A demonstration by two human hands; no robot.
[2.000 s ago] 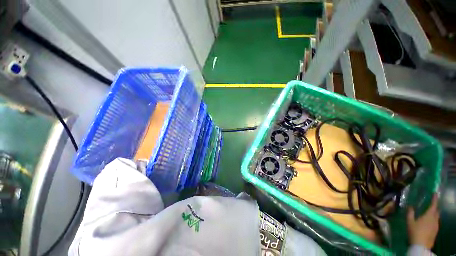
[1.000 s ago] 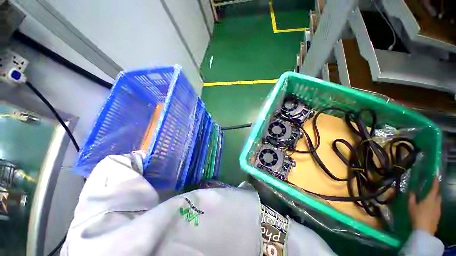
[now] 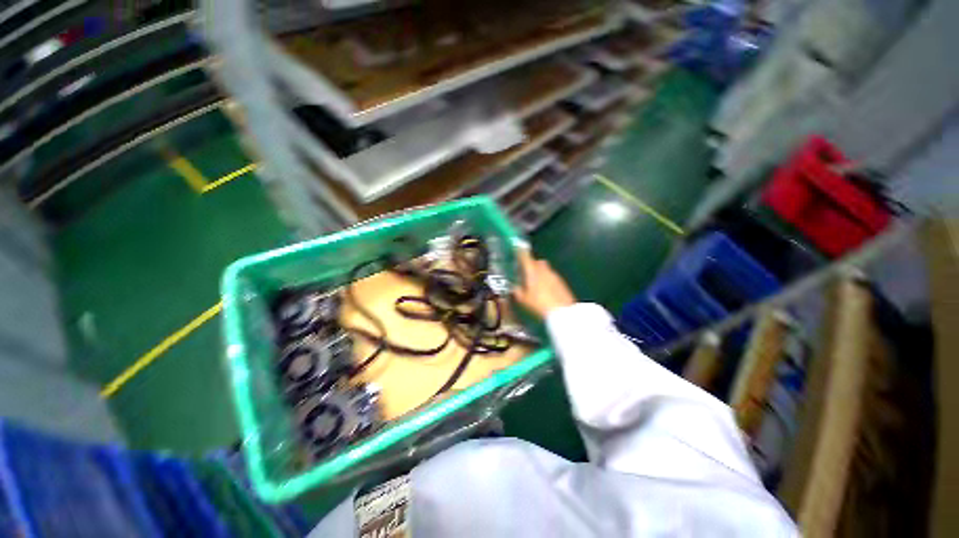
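The green crate [image 3: 363, 226] is in front of me, lined with clear film. Three fan modules [image 3: 305, 365] lie in a row along its left end. Their black cables [image 3: 452, 299] lie coiled at the right end, on a brown cardboard divider [image 3: 396, 368]. My right hand [image 3: 538, 286] is on the crate's right end wall, its fingers at the rim; blur hides the exact grip. My left hand is not in view.
Rack shelves [image 3: 463, 116] stand beyond the crate. A blue crate [image 3: 63, 489] is at the lower left. Blue crates [image 3: 710, 278] and a red container [image 3: 825, 200] stand at the right. Wood-coloured shelf edges [image 3: 831, 399] are at the lower right.
The view has swung to the right, with blur. The green crate now shows nearer the middle, with my right hand still at its end. The blue crates have slid to the lower left.
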